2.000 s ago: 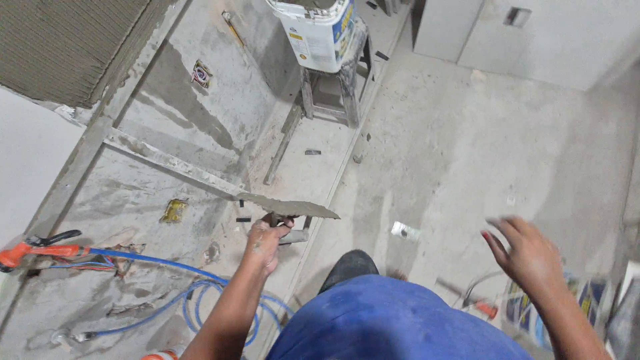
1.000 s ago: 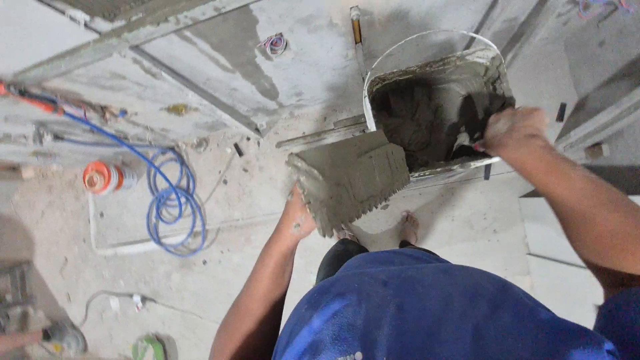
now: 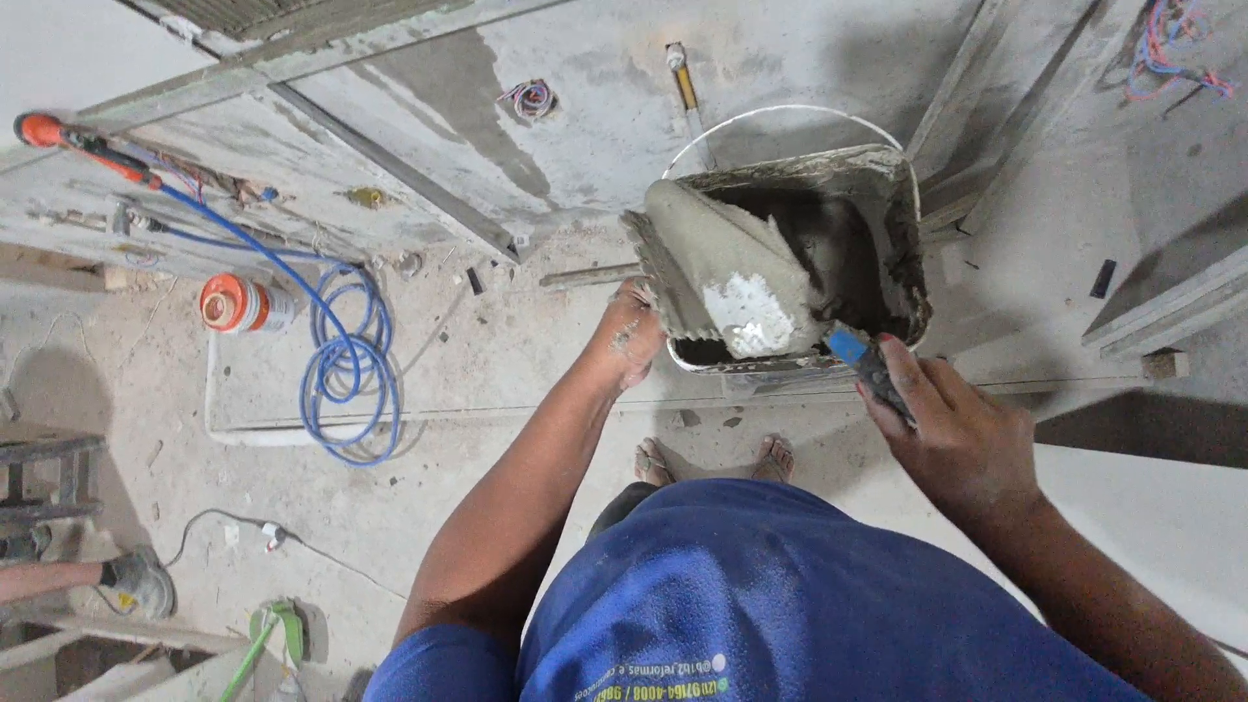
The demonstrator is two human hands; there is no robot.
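My left hand (image 3: pixel 629 336) is closed on a notched trowel, whose toothed edge (image 3: pixel 663 278) shows at the left rim of a mortar bucket; its handle is hidden. In my right hand (image 3: pixel 941 414) is the dark handle with a blue collar of a masonry trowel (image 3: pixel 846 343). This trowel's mortar-covered blade lies over the notched trowel, and a mound of grey mortar (image 3: pixel 717 234) hides where the two tools meet. Beneath them stands the bucket (image 3: pixel 916 195), with a raised wire handle and wet grey mortar inside.
A coiled blue hose (image 3: pixel 351 390) with an orange spray gun (image 3: pixel 88 151) runs at the left, beside an orange-and-white container (image 3: pixel 229 302). Another person's shoe (image 3: pixel 141 582) shows at lower left, near a cable (image 3: pixel 341 565). Wires (image 3: pixel 531 99) protrude from the wall.
My right hand, seen at the bucket's right edge a second ago, now holds a trowel against the notched one. The notched trowel has moved over the bucket's left side. The view has shifted greatly.
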